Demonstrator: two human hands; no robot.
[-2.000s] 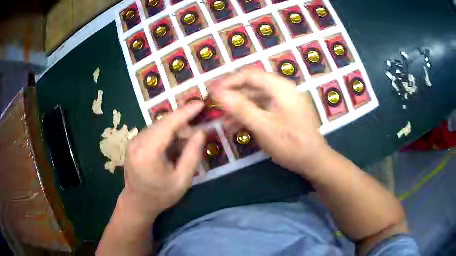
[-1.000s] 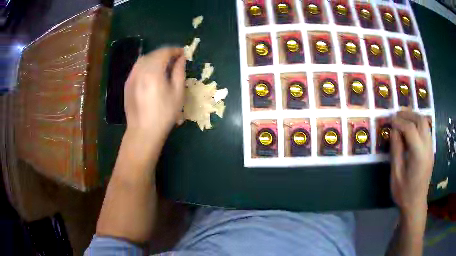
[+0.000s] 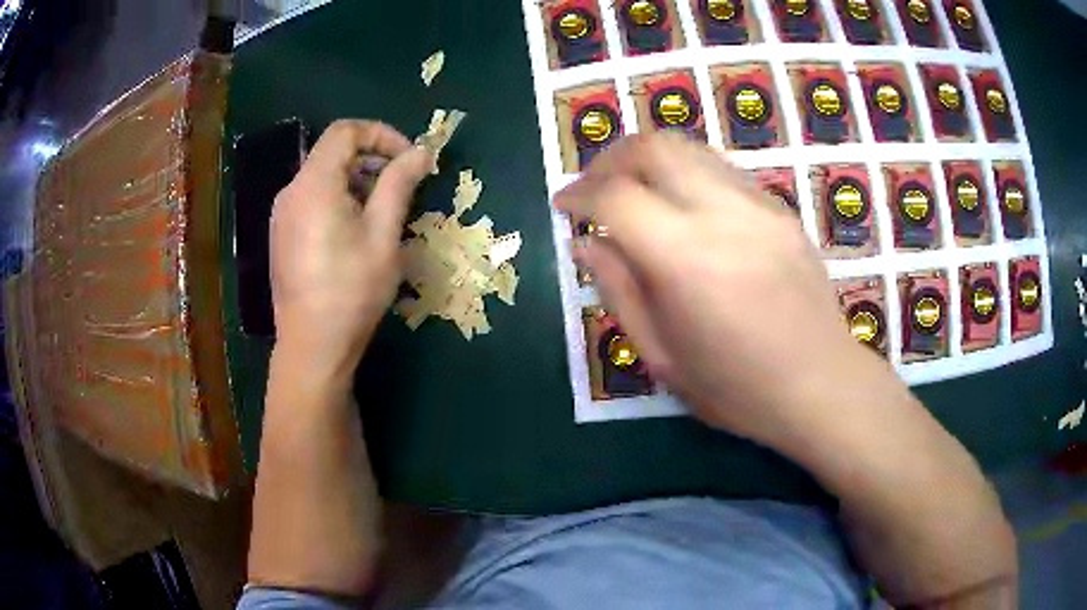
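Note:
A white foam tray holds rows of red-and-black units with gold discs, such as one in a pocket. My right hand is over the tray's lower left, with its fingertips at a left-column unit. It hides several pockets, and anything between its fingers is hidden. My left hand is left of the tray, fingers curled, thumb and index tips beside a cream strip. I cannot tell whether it pinches the strip. A loose pile of cream scraps lies between my left hand and the tray.
A black phone-like slab lies left of my left hand and is partly covered by it. A taped brown carton stands at the left edge. A single cream scrap lies above the pile. Small silvery bits show at the far right edge.
My right hand has moved left across the tray, from its lower right to its left column. My left hand stays by the cream scraps. The view has shifted slightly.

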